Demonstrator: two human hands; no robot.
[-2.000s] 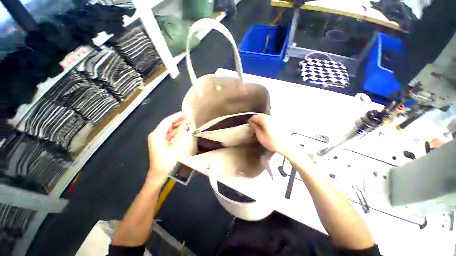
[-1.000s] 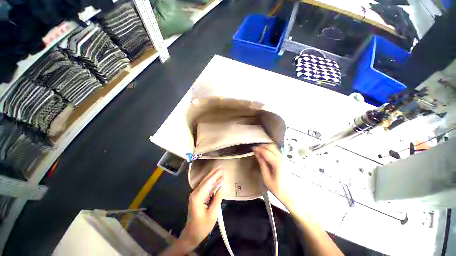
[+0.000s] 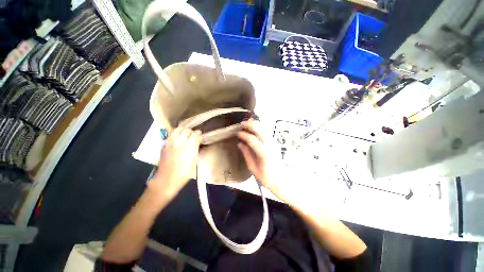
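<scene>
The beige tote bag (image 3: 212, 159) stands open at the table's near left edge, its inside facing me. One handle (image 3: 204, 24) stands up at the far side, the other hangs down over my dark clothing. My left hand (image 3: 180, 156) grips the left end of the beige inner pocket (image 3: 220, 134). My right hand (image 3: 253, 146) pinches the pocket's right end. The pocket's dark slot shows between them. A small metal dot (image 3: 192, 78) is on the far inner wall. A blue clip or tag (image 3: 163, 133) is at the left side edge.
The white sewing machine head (image 3: 419, 143) is at right, with thread snips (image 3: 346, 176) on the white table (image 3: 313, 196). Blue bins (image 3: 241, 24) and a black-and-white checked bag (image 3: 303, 54) are beyond. Shelves with stacked striped pieces (image 3: 48, 103) are at left.
Since one second ago, the far handle has come up into view and the near one hangs in a loop. My left hand has moved from the near wall to the pocket's left end.
</scene>
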